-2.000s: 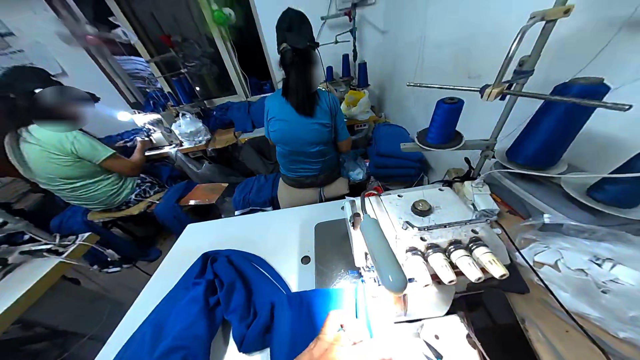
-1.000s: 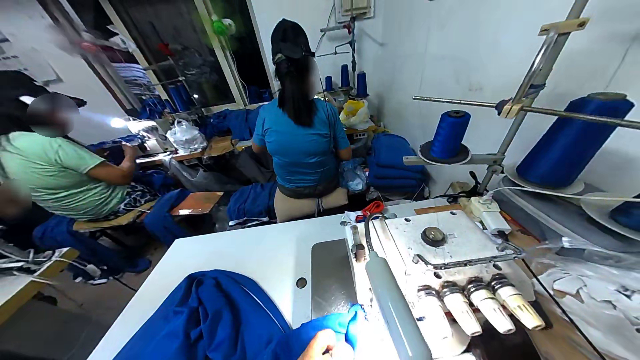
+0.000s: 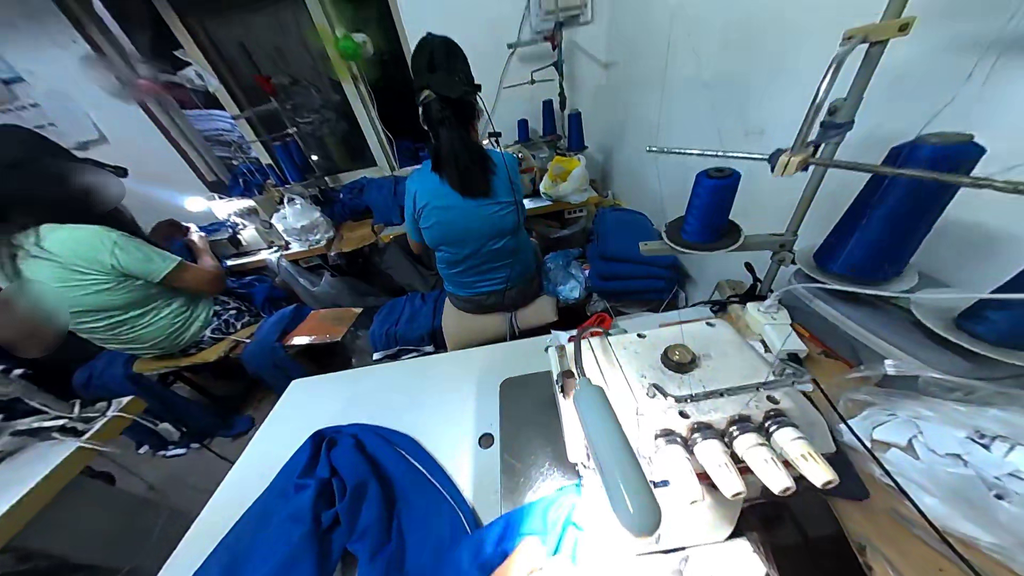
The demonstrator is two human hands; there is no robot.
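At the bottom edge, part of my left hand (image 3: 522,557) touches blue fabric (image 3: 352,496) with a thin white piping line; glare and the frame edge hide its grip. My right hand is out of view. The fabric spreads over the white table to the left, and its brightly lit end lies at the front left of a white overlock sewing machine (image 3: 632,360). A grey elongated lamp (image 3: 616,456) leans over the machine front, beside several white tension dials (image 3: 720,464). The needle area is lost in glare.
Blue thread cones (image 3: 710,204) stand on a metal thread stand (image 3: 832,120) at right. A plastic bag of white scraps (image 3: 944,448) lies right of the machine. Beyond the table sit a person in a blue shirt (image 3: 472,216) and another in light green (image 3: 104,280).
The lit fabric end and my left hand beside it have shifted; less of the hand shows than a second ago. The view has moved somewhat.
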